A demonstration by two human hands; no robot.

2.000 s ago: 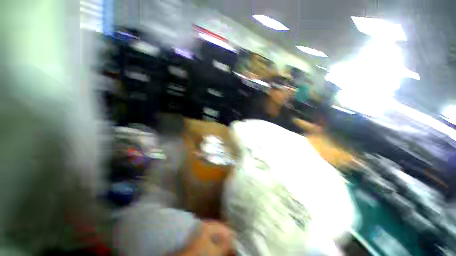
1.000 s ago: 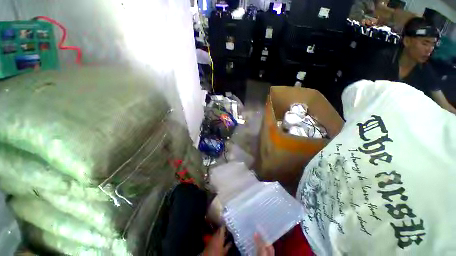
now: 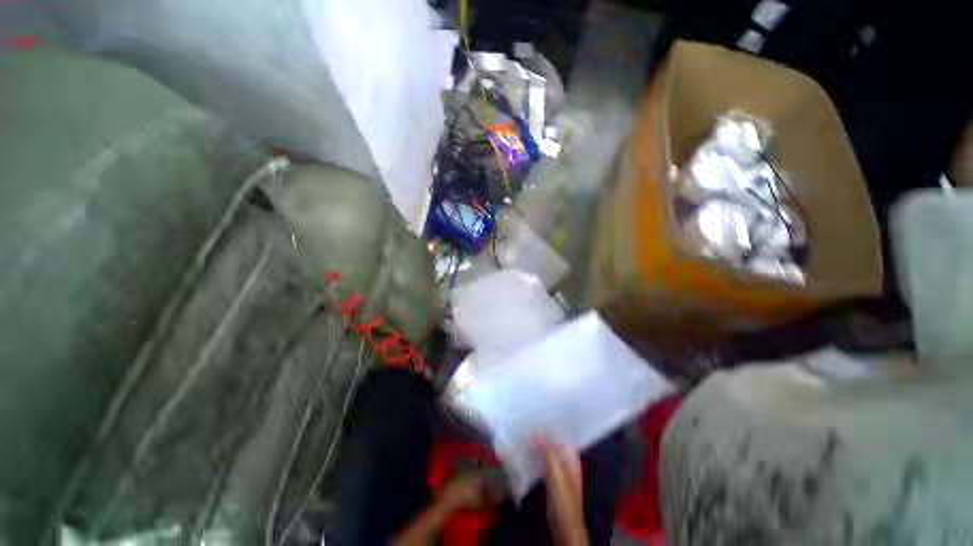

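A flat, shiny whitish film bag, by its look an air column bag, lies over my lap at lower centre, blurred. My right hand is at its near edge, fingers on the film, seeming to hold it. My left hand is low, left of the bag, blurred and dark; whether it holds anything cannot be told. More whitish film lies just beyond the bag.
A bulging grey-green woven sack fills the left, with a red coiled hose by its edge. Scrap and cables lie ahead. An open carton of white units stands right. A person's light printed shirt is close at lower right.
The view has tipped down and closer to the floor and carton. The bag lies flatter in view, its ribs now blurred. My right hand shows further up the bag's near part.
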